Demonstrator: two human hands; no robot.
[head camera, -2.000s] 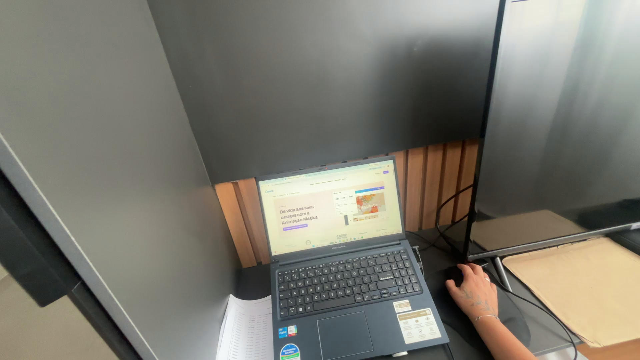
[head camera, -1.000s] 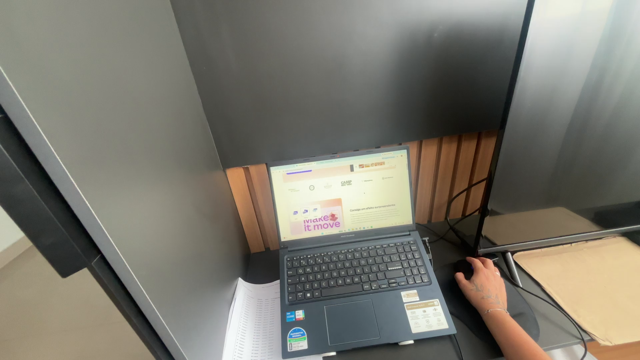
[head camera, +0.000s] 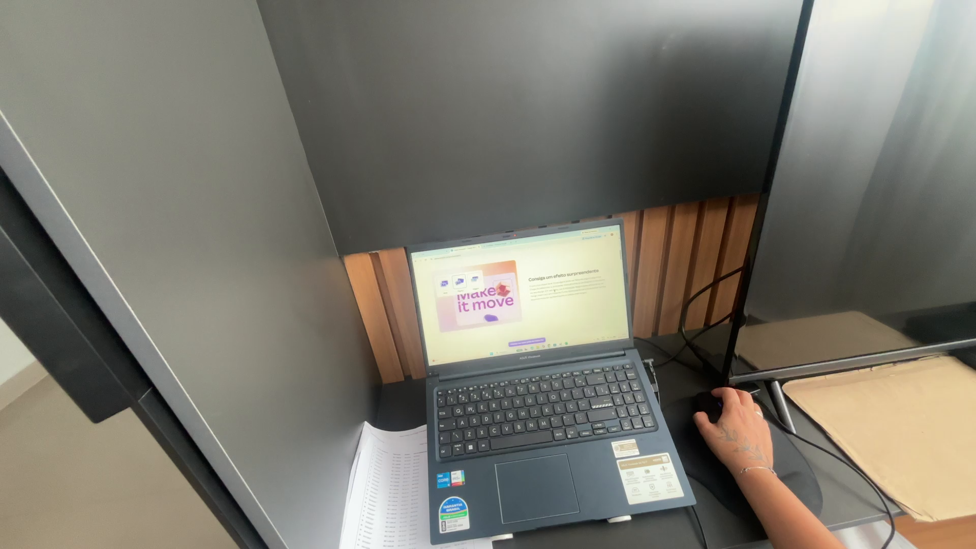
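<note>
My right hand (head camera: 736, 427) rests over a black computer mouse (head camera: 707, 406), which stands on a dark mouse pad (head camera: 793, 465) to the right of an open laptop. A thin bracelet circles the wrist. The dark blue laptop (head camera: 537, 488) faces me with its lit screen (head camera: 526, 297) showing a web page with a colourful picture at the left and text at the right. Stickers are on its palm rest. My left hand is out of the frame.
Printed sheets (head camera: 385, 480) lie partly under the laptop's left side. A large monitor (head camera: 869, 191) stands at the right, before a beige folder (head camera: 892, 435). Black cables (head camera: 846, 457) run over the desk. A grey cabinet panel (head camera: 191, 229) rises at the left, wooden slats (head camera: 671, 267) behind.
The page on the laptop screen has scrolled; the picture seen low on it a second ago now sits higher, with text beside it. My right hand has stayed at the mouse.
</note>
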